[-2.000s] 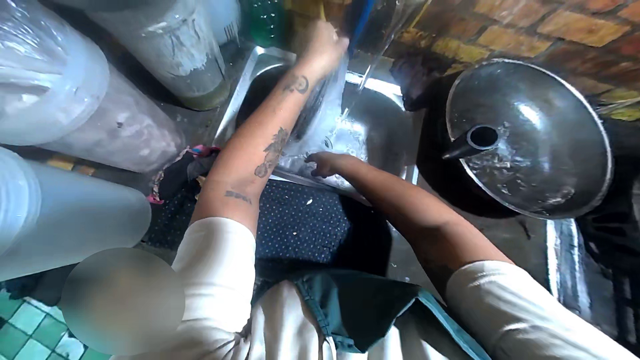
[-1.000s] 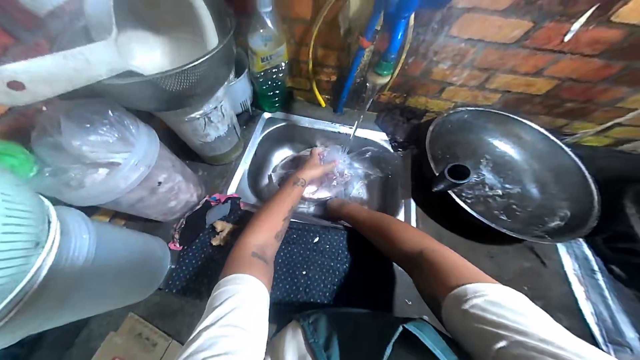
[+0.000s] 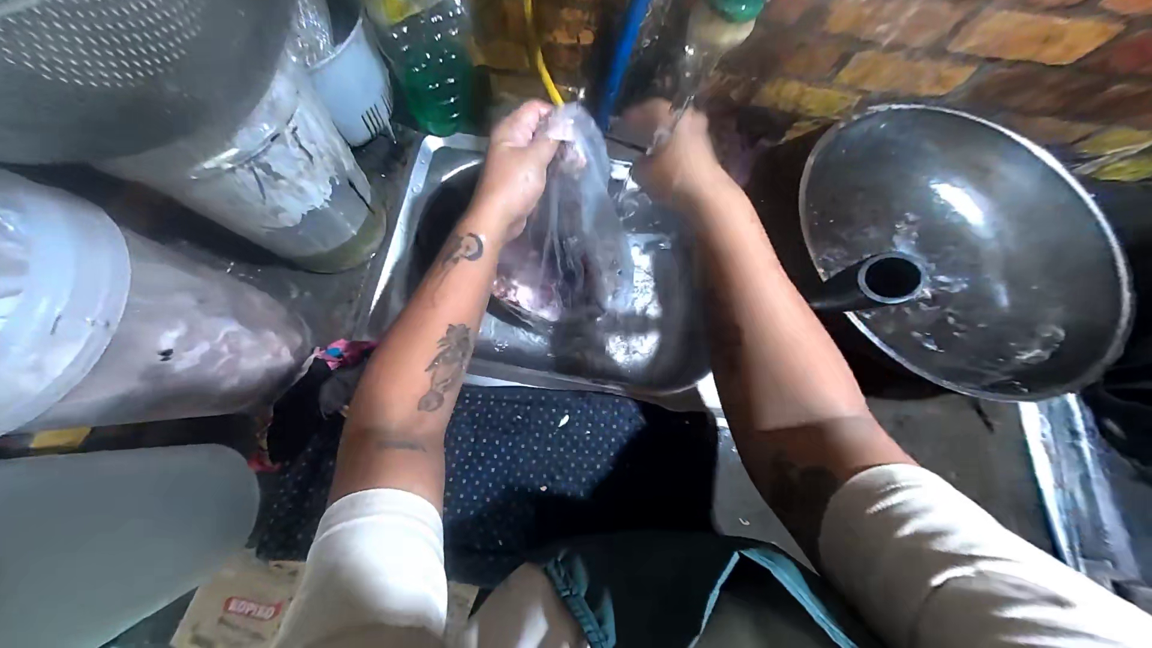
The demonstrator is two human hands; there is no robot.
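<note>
My left hand (image 3: 517,166) grips the gathered top of a clear plastic bag (image 3: 585,211), which hangs over the stainless steel sink (image 3: 621,355). Pinkish contents, perhaps raw meat, show at the bag's lower part, near the left side of the basin. To the right of the bag is my right hand (image 3: 675,153), blurred, under the running water (image 3: 688,81); whether its fingers hold anything is unclear. A dark, patterned cloth (image 3: 558,468) lies along the sink's front edge.
A large metal wok (image 3: 972,216) with a hollow handle stands right of the sink. On the left are a perforated metal colander (image 3: 99,67), a dirty plastic bucket (image 3: 270,171) and a bag-lined container (image 3: 180,333). Behind the sink stand a green bottle (image 3: 432,72) and a brick wall (image 3: 1017,45).
Both hands were low in the basin one second ago, on the bag. Now my left hand has raised the bag's top, and my right hand has moved up to the water stream. The view has shifted closer.
</note>
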